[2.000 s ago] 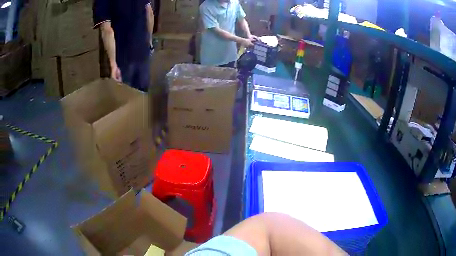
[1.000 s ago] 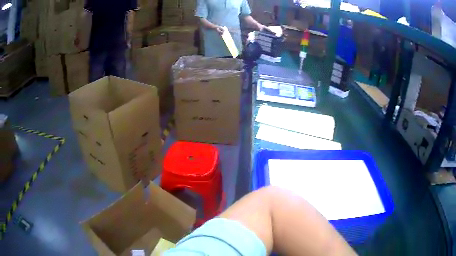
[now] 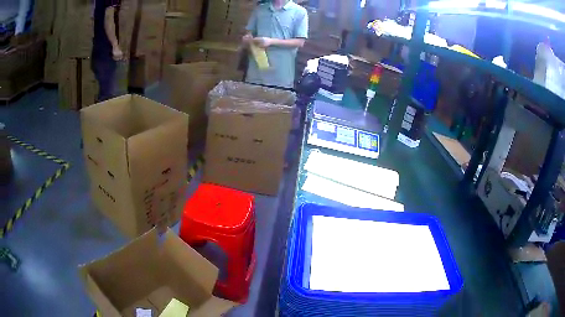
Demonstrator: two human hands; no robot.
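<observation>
A stack of blue trays (image 3: pixel 298 247) stands nearest in front of me on the green bench, at the bottom centre right. A bright white sheet (image 3: pixel 378 254) fills the top tray. Two flat white pieces (image 3: pixel 353 176) lie on the bench just beyond the trays. Neither of my hands shows clearly. A small brownish patch sits at the bottom right edge, too little to tell what it is.
A scale (image 3: pixel 344 133) and signal light (image 3: pixel 373 83) stand farther along, near black-and-white boxes (image 3: pixel 409 124). Left are a red stool (image 3: pixel 220 207), a small open carton (image 3: pixel 152 266) and large cartons (image 3: pixel 133 167), (image 3: pixel 248 148). A person (image 3: pixel 279 37) holds something yellowish.
My bare forearm and light blue sleeve have left the bottom of the picture, uncovering the trays' front. The person in dark clothes has moved left. The other person now holds the yellowish piece with both hands.
</observation>
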